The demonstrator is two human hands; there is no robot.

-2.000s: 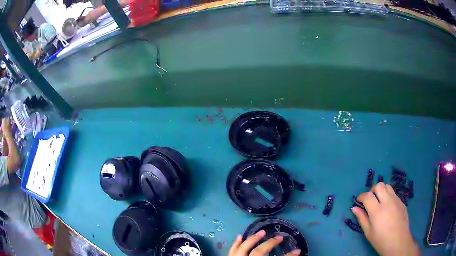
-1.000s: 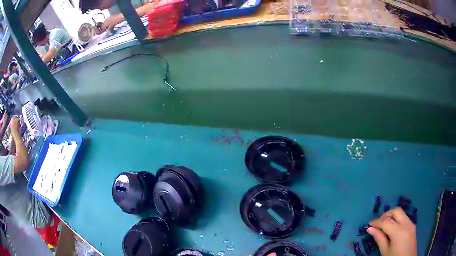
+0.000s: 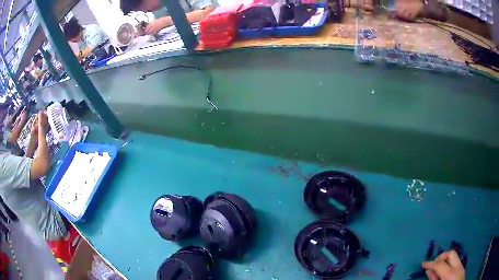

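Two round glossy black base housings lie open side up on the bench, one at the back [image 3: 335, 196] and one in front of it [image 3: 327, 250]. Each shows a pale slot. My right hand [image 3: 446, 267] is at the bottom right edge, fingers bent down over the small black inserts [image 3: 430, 250]; whether it grips one is unclear. Another small insert [image 3: 389, 271] lies to its left. Black domed housings [image 3: 225, 225] cluster left of the open ones. My left hand is out of the picture.
A blue tray [image 3: 82, 180] of white pieces is at left, near a person in a grey shirt [image 3: 21, 178]. A green post [image 3: 79, 74] rises behind it. A black cable [image 3: 180, 67] lies on the belt. Yellowish scraps [image 3: 416, 190] lie at right; a dark slab [image 3: 491, 261] is beyond my hand.
The view has shifted, so the bench things sit lower and further right. My left hand, earlier at the nearest open housing, has left the picture with that housing. My right hand stays by the inserts.
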